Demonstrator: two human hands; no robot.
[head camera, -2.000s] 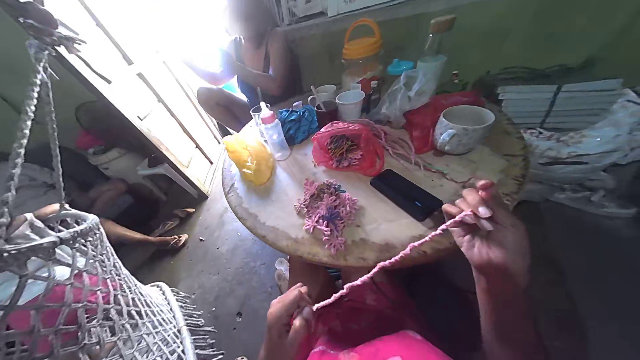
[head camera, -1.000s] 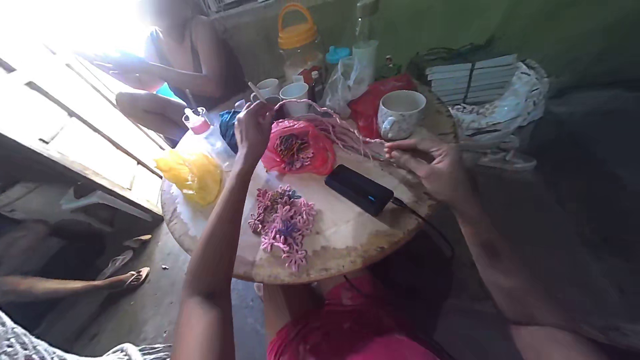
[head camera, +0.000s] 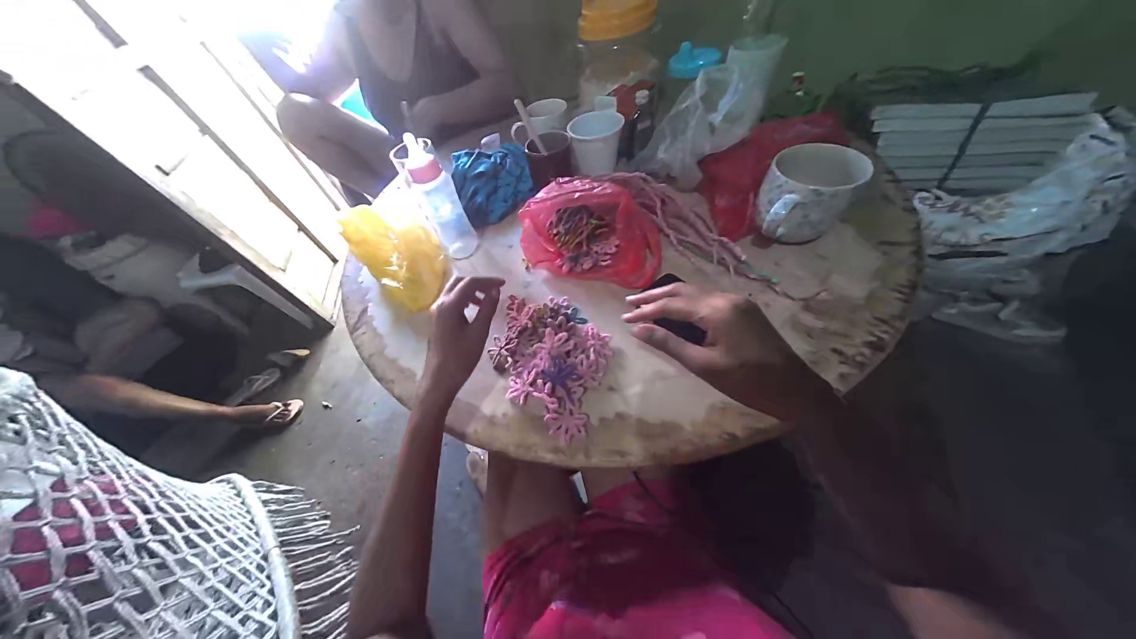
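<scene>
My left hand (head camera: 463, 321) is raised over the round table's front left part, fingers curled loosely with nothing in them, beside a pile of pink and purple flower-shaped yarn pieces (head camera: 552, 359). My right hand (head camera: 710, 337) hovers above or touches a dark phone (head camera: 679, 319), which it partly covers; its fingers are apart. Behind the pile stands an open red plastic bag (head camera: 590, 231) with more yarn flowers in it. Long pink twisted cords (head camera: 688, 226) lie from behind this bag towards the right, near a large patterned mug (head camera: 812, 193).
The round table (head camera: 621, 444) also bears a yellow plastic bag (head camera: 399, 257), a baby bottle (head camera: 441, 200), a blue cloth bundle (head camera: 493, 180), cups and a jar (head camera: 617, 58). A person (head camera: 417, 71) sits across it. A white net hammock chair (head camera: 151, 524) hangs at left.
Two seconds ago my hands held a pink twisted cord stretched between them; one second ago they were over the cords at the back. Now both hands are nearer the table's front, without the cord.
</scene>
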